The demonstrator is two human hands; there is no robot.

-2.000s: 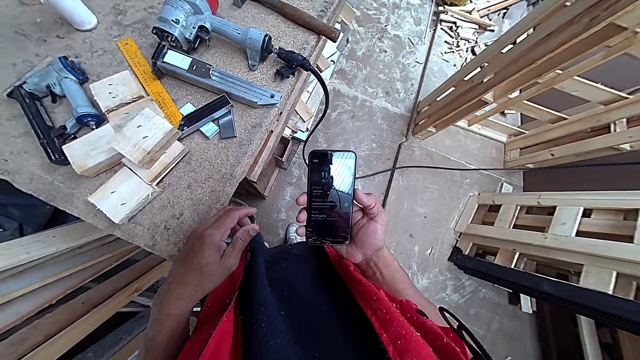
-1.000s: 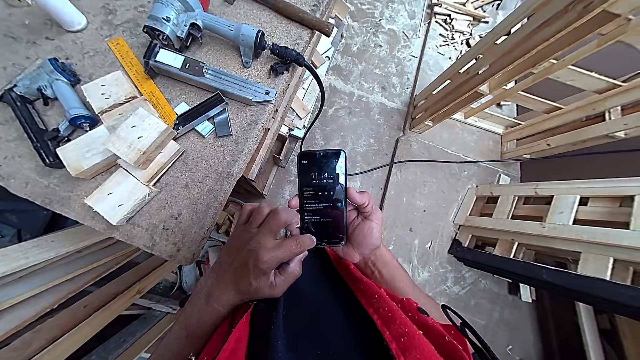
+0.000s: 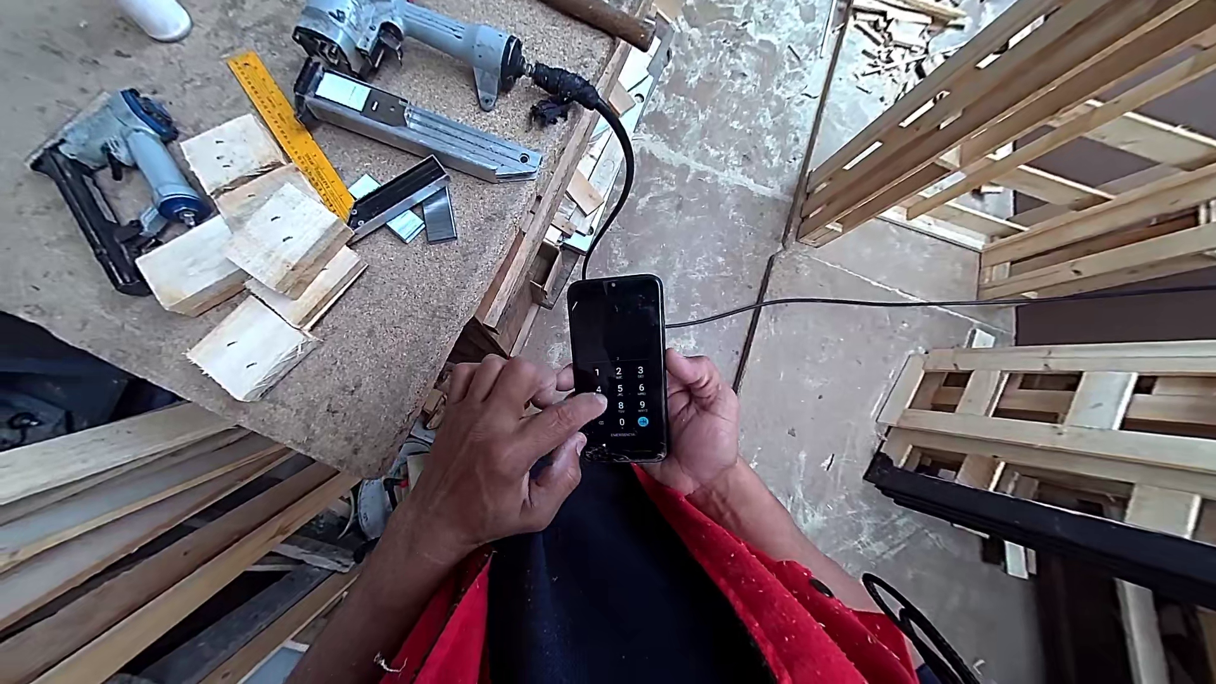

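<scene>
A black smartphone (image 3: 619,342) with a number keypad lit on its screen is held upright in front of my torso. My right hand (image 3: 701,418) grips it from the right side and from behind, the thumb along its edge. From the left, my left hand (image 3: 518,442) reaches over, a fingertip on the lower left part of the screen; it holds nothing and its other fingers are curled. Left of the phone, a particleboard bench (image 3: 408,313) bears pale wood blocks (image 3: 285,237), a yellow ruler (image 3: 290,133) and a black and silver try square (image 3: 399,197).
Two pneumatic nailers (image 3: 456,38) (image 3: 142,157) lie on the bench, the upper one joined to a black air hose (image 3: 627,161). A hammer handle (image 3: 608,19) rests at the bench's far edge. Slatted wooden frames (image 3: 1035,427) stand at right, and boards (image 3: 171,551) lie at lower left.
My left hand has come up from beside the jacket's edge to the phone's screen. The screen has changed from a lock screen with notices to a number keypad. My right hand keeps holding the phone.
</scene>
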